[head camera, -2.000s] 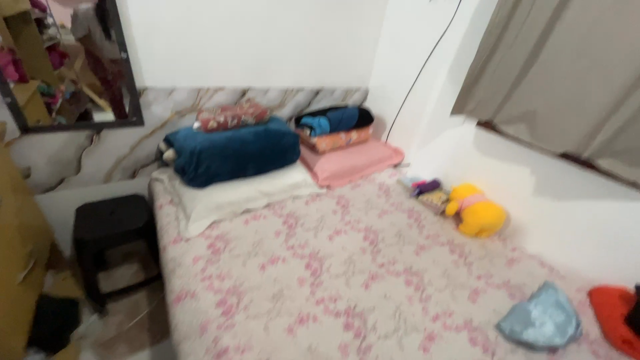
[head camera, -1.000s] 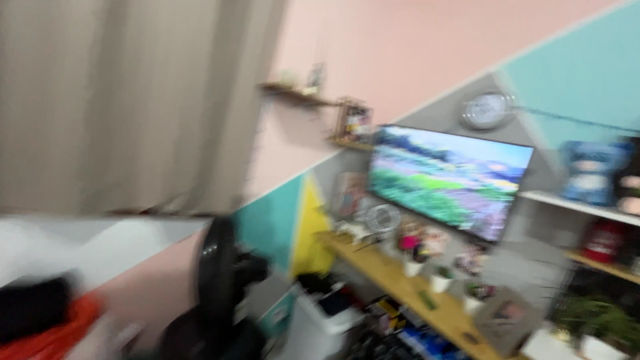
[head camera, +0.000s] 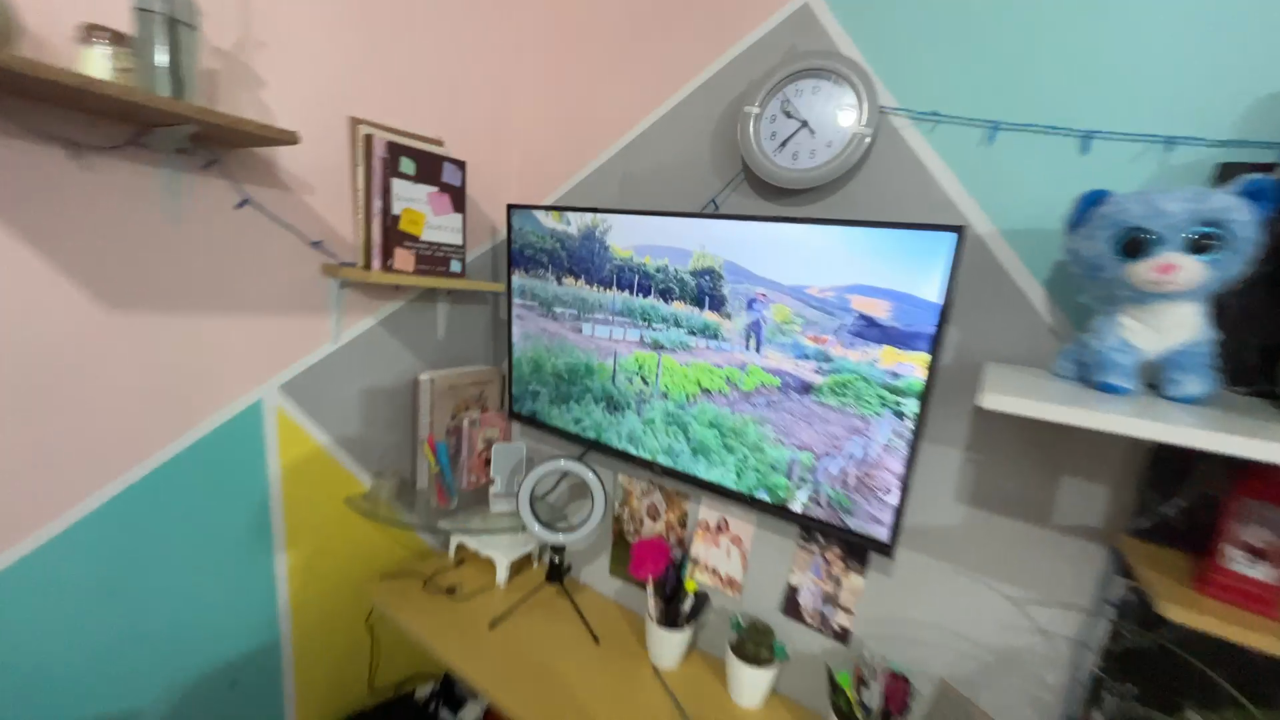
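Observation:
Neither of my hands shows in the head view, so what they hold cannot be told. A flat-screen television (head camera: 720, 370) hangs on the grey part of the wall and shows a garden scene. Above it is a round wall clock (head camera: 808, 122). Below, on a wooden desk (head camera: 540, 650), a ring light (head camera: 561, 502) stands on a small tripod. Beside it are a white cup (head camera: 669, 641) of pens and a white pot (head camera: 751, 677) with a small plant. Photo prints (head camera: 720, 546) are fixed to the wall under the television.
At the right, a blue plush toy (head camera: 1160, 290) sits on a white shelf (head camera: 1130, 410). Books (head camera: 425, 210) stand on a small wooden shelf (head camera: 415, 279) left of the television. Another wooden shelf (head camera: 150, 105) at the upper left holds a jar (head camera: 105, 55) and a metallic container (head camera: 167, 45).
The view has swung from the bed, past the curtain, to the television wall. The television, at the right of the view one second ago, is now near the middle. No hand shows in any frame.

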